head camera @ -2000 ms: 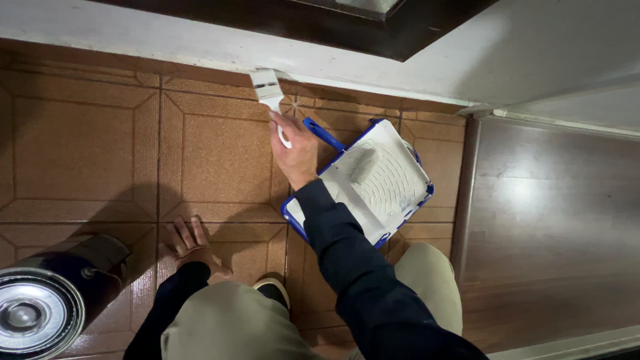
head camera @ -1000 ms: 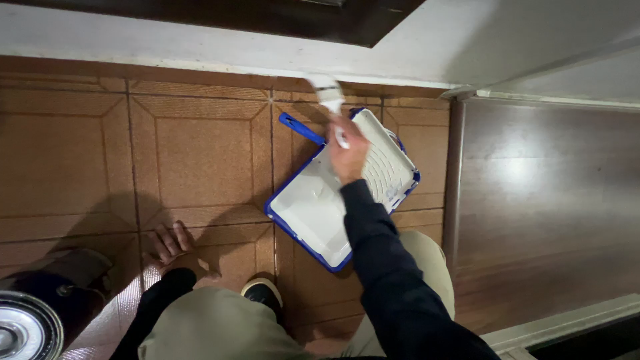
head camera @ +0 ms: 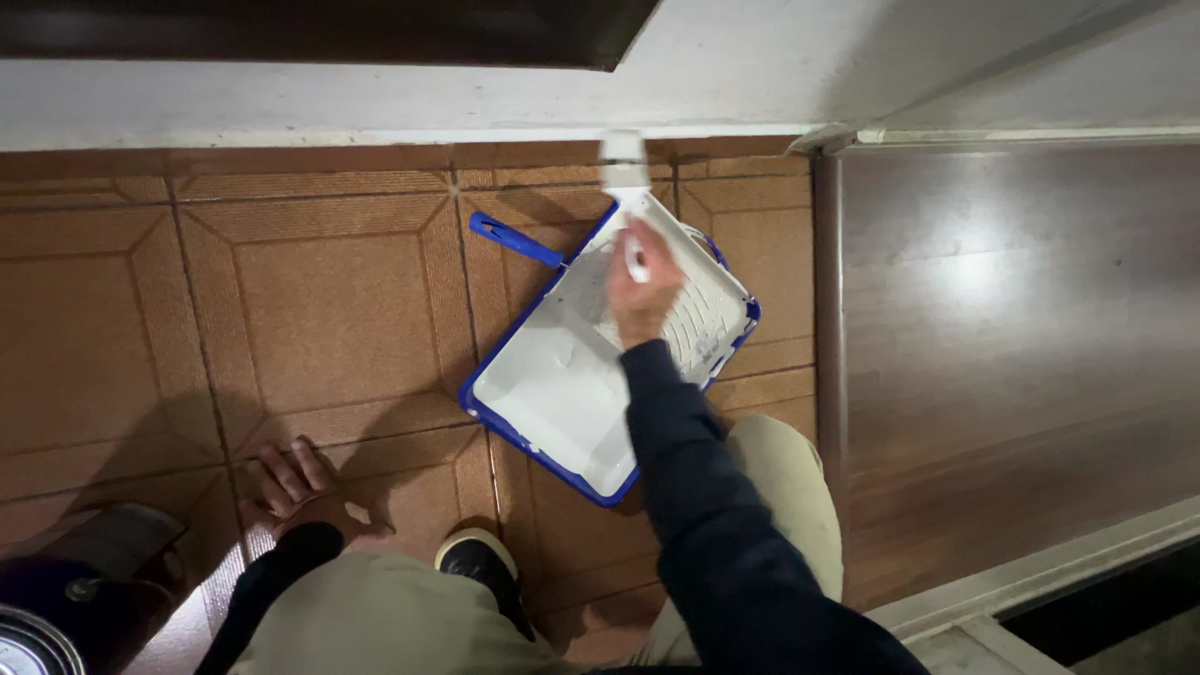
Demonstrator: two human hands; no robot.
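My right hand [head camera: 645,277] grips the handle of a white paintbrush [head camera: 624,169], slightly blurred, its bristles at the bottom edge of the white wall [head camera: 375,105]. Under that hand lies a blue-rimmed paint tray [head camera: 553,403] coated with white paint, ridged on its upper right part. A blue handle [head camera: 516,239] sticks out over the tray's upper left edge; what it belongs to is mostly hidden by my hand. My left hand [head camera: 298,487] rests with spread fingers on the brown floor tiles [head camera: 337,319], holding nothing.
A paint can [head camera: 42,647] stands at the lower left, near my left arm. My shoe [head camera: 480,562] is on the tiles below the tray. A wood-look raised surface [head camera: 1012,356] borders the tiles on the right. A dark framed panel [head camera: 319,33] is on the wall above.
My right hand has moved rightward along the foot of the wall with the paintbrush, from left of the tray to above it. My left hand stays on the tiles. The view has shifted somewhat.
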